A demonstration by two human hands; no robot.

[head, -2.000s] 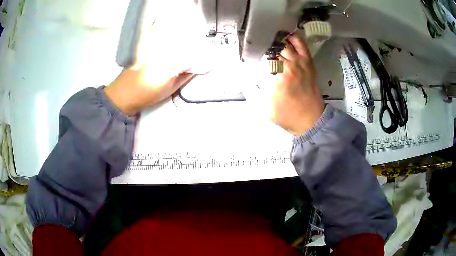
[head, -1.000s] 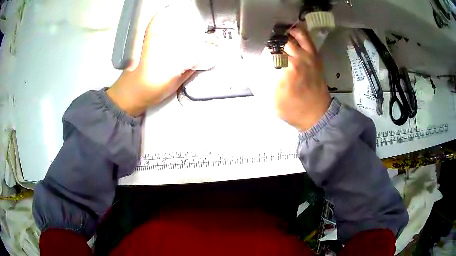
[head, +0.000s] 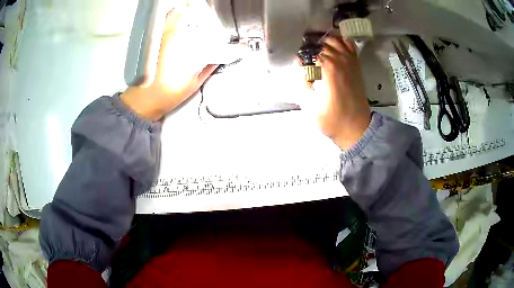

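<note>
The white sewing machine head (head: 293, 28) stands at the top centre, with its presser foot and needle area (head: 248, 43) in strong glare. My left hand (head: 169, 79) lies left of the needle, its fingers washed out by the light. A white cloth piece (head: 225, 55) seems to lie at its fingertips, but its edges vanish in the glare. My right hand (head: 342, 93) is right of the machine head, its fingertips behind the small ribbed brass knob (head: 312, 73). Whether it holds anything cannot be seen.
Black-handled shears (head: 449, 109) and slim silver tweezers or snips (head: 416, 84) lie on the right, beside a printed white label (head: 404, 84). A blue-grey bar (head: 138, 45) is above my left wrist. The printed ruler (head: 242, 184) runs along the front edge. Cream cloth (head: 468, 225) hangs at lower right.
My left fingertips have moved slightly up, and more of the bed cover's dark outline shows below them. My right hand stays beside the knob. The whole view has shifted a little.
</note>
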